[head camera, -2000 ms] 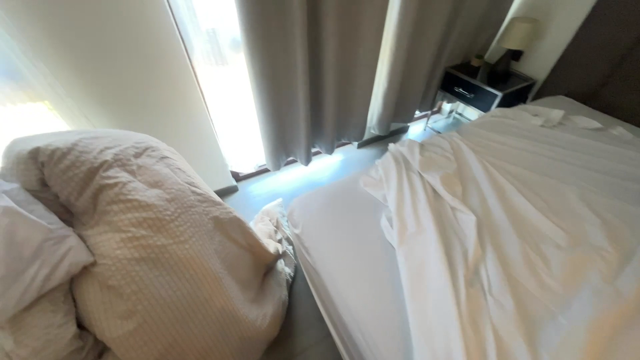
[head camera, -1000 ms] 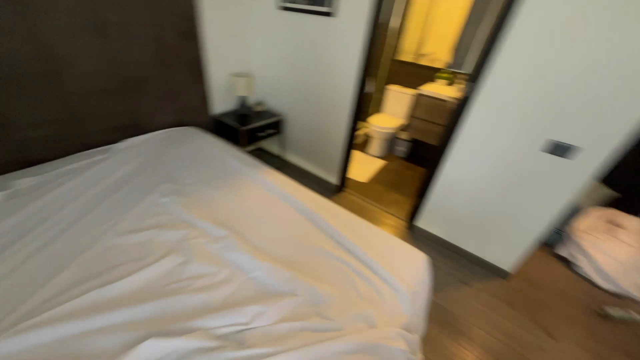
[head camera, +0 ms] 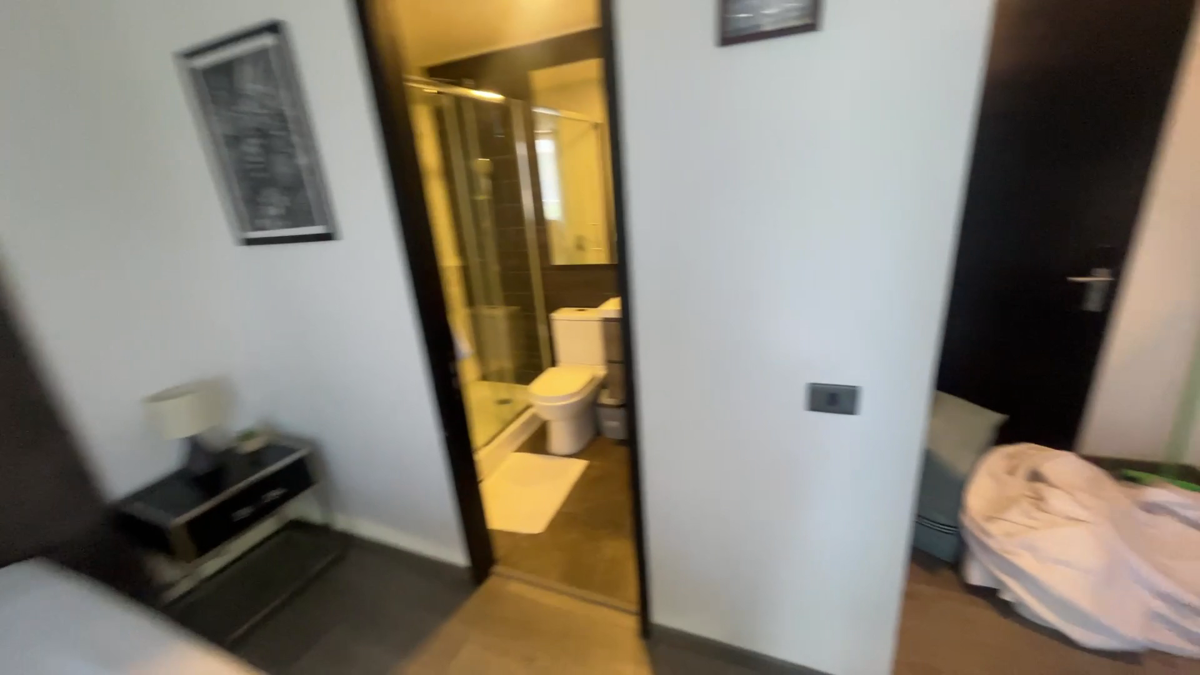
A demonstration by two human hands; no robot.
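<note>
Neither my left hand nor my right hand shows in the head view, so what they hold or touch is hidden. A corner of the bed with a white sheet (head camera: 84,628) shows at the lower left. Beside it stands a black nightstand (head camera: 234,502) with a metal frame, bearing a small table lamp (head camera: 187,417) with a light shade. A heap of pale bedding (head camera: 1059,534) lies on the floor at the right, against a grey-green upholstered piece (head camera: 947,469).
A doorway with a dark frame (head camera: 427,309) opens onto a lit bathroom with a toilet (head camera: 567,394), a white bath mat (head camera: 534,489) and a glass shower. A wall section with a switch plate (head camera: 832,398) separates it from a dark door (head camera: 1041,234) at the right.
The view has swung far to the right, from the curtains and bed to the bathroom doorway and dark door. No hand shows in any of the frames.
</note>
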